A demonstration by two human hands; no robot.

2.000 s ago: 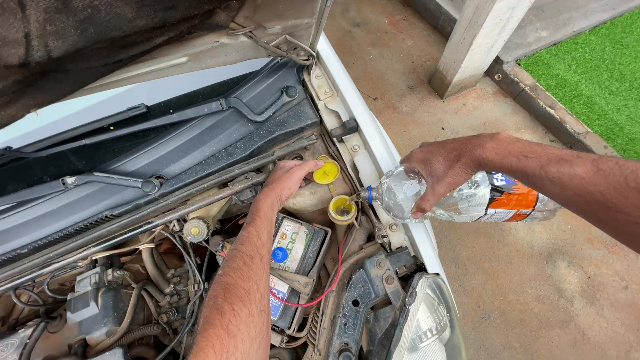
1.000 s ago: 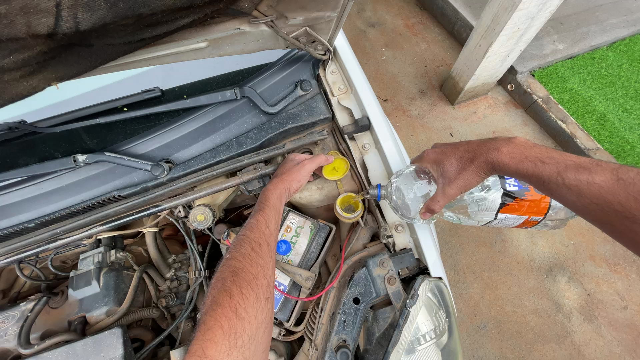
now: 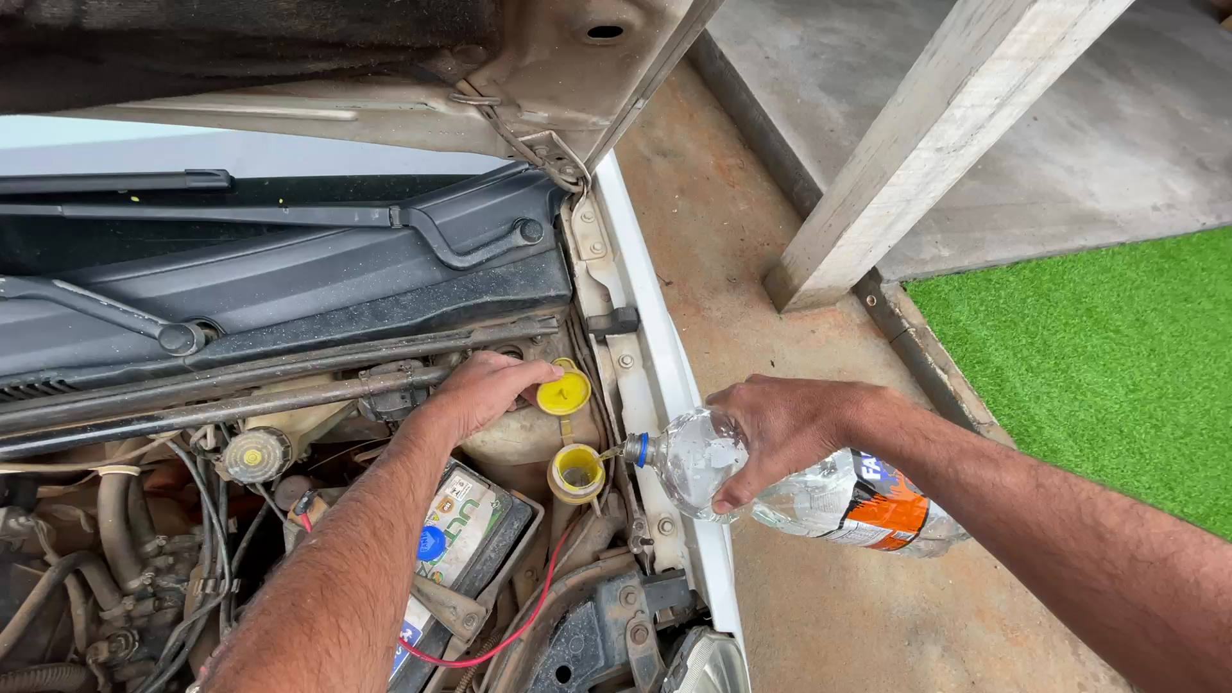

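Note:
My right hand [image 3: 784, 433] grips a clear plastic bottle [image 3: 707, 462] around its shoulder. The bottle lies nearly level, its blue-ringed mouth just right of the yellow filler neck [image 3: 577, 474] of a washer fluid reservoir. A thin stream of liquid runs from the mouth into the neck. With thumb and fingers, my left hand [image 3: 491, 385] holds the yellow filler cap [image 3: 563, 393] tilted up behind the opening; a strap joins cap and neck. The reservoir's body is mostly hidden.
A car battery [image 3: 472, 529] sits below my left forearm, with a red wire [image 3: 539, 606] curving beside it. The raised hood [image 3: 539, 67] is overhead. To the right are the white fender edge [image 3: 654, 289], a headlight [image 3: 707, 664] and a post [image 3: 934, 144].
The view has shifted. Both hands keep their places at the cap and the bottle, and the bottle stays tipped at the filler neck.

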